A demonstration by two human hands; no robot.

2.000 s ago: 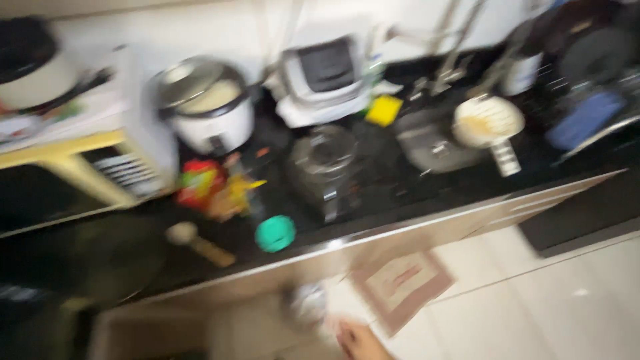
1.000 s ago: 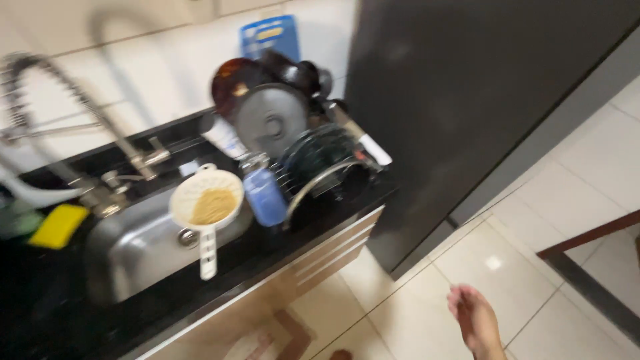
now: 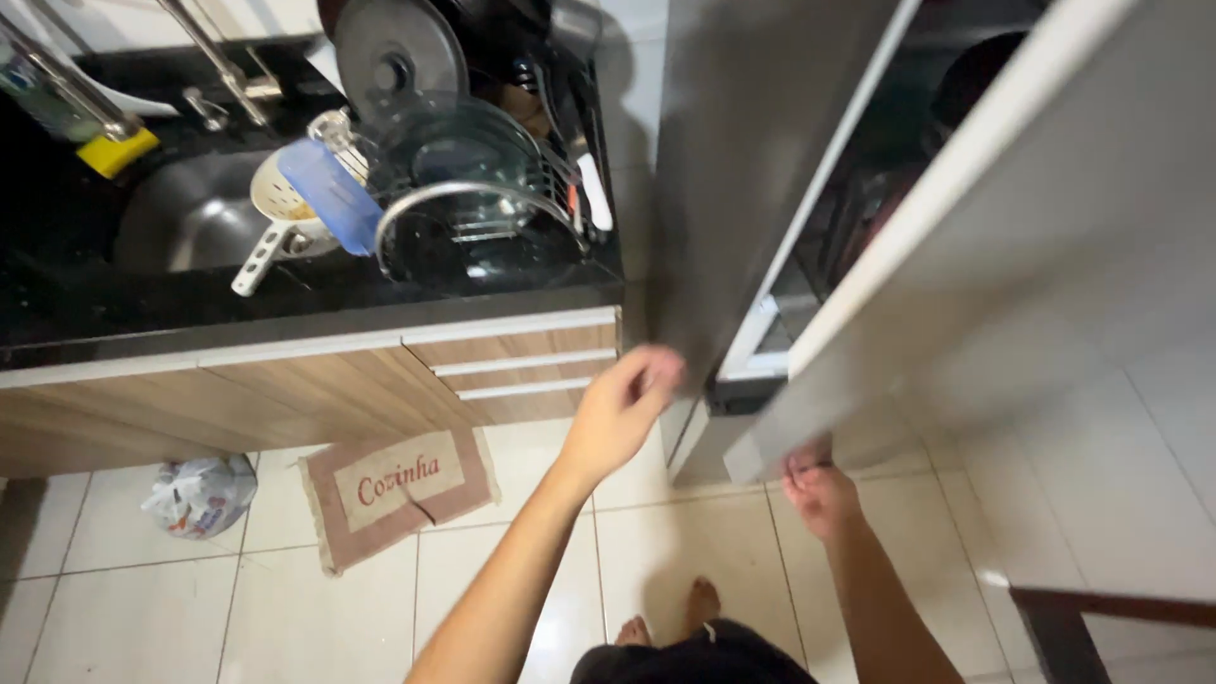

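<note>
My left hand (image 3: 622,408), blurred and with its fingers curled, is in the air between the drawer fronts (image 3: 522,366) and the refrigerator; nothing shows in it. My right hand (image 3: 819,489) is at the lower edge of the refrigerator door (image 3: 997,294), its fingertips partly hidden against the door. That door stands ajar from the grey refrigerator body (image 3: 750,142), and dark shelves with unclear contents show in the gap.
Left is a steel sink (image 3: 180,214) with a white strainer (image 3: 275,190), beside a rack with a glass lid (image 3: 465,161) and a white-handled knife (image 3: 595,195). On the floor lie a mat (image 3: 404,484) and a plastic bag (image 3: 199,494). A dark frame (image 3: 1092,608) stands lower right.
The refrigerator door, closed one second ago, is now ajar. My right hand has come to its edge, and my left hand has come into view. The view has turned right since the oldest frame.
</note>
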